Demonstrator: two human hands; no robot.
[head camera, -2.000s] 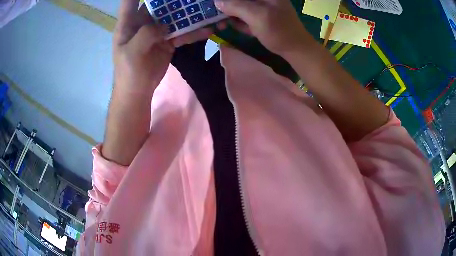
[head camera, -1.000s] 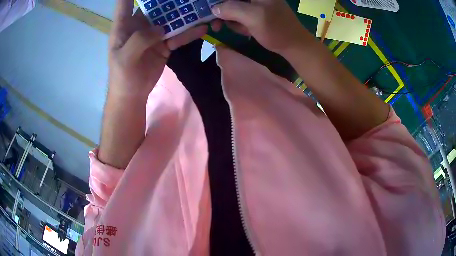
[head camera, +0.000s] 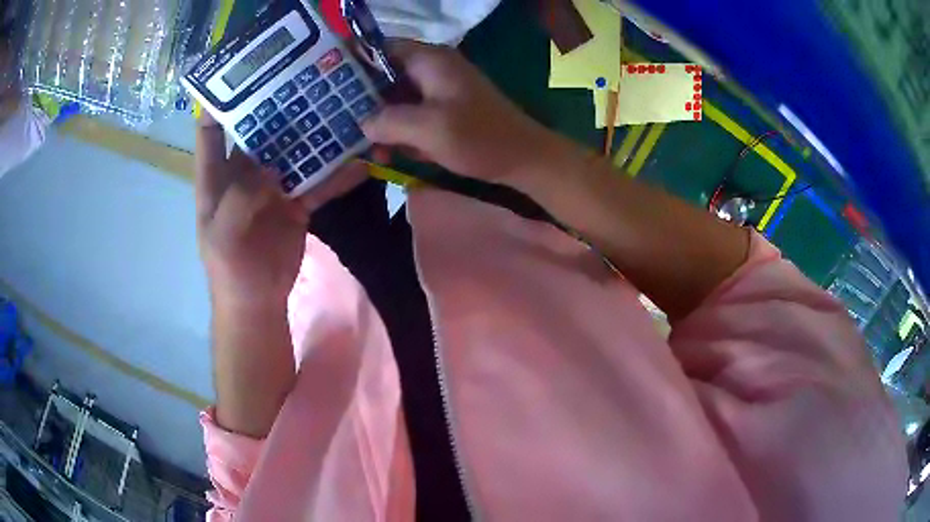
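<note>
A white calculator (head camera: 296, 92) with a grey display and dark blue keys is tilted at the upper left. My left hand (head camera: 245, 214) holds its lower left edge, fingers partly hidden behind it. My right hand (head camera: 438, 112) is at its right side, thumb at the lower right keys. A slim black and silver pen (head camera: 368, 41) runs up from the fingers of my right hand, beside the display; the grip on it is partly hidden. A red thing (head camera: 334, 14) shows beside the pen, too blurred to name.
Yellow note cards (head camera: 658, 92), one with red dots, lie on the green mat (head camera: 520, 82) with a brown-red piece (head camera: 563, 25). Clear trays (head camera: 112, 51) are at the upper left. Thin wires (head camera: 729, 189) lie at the right. A blurred blue shape (head camera: 775, 82) crosses the upper right.
The view has shifted: the calculator and both hands now sit lower and further left, with its display visible. The pen, clear trays and large blue shape have come into view.
</note>
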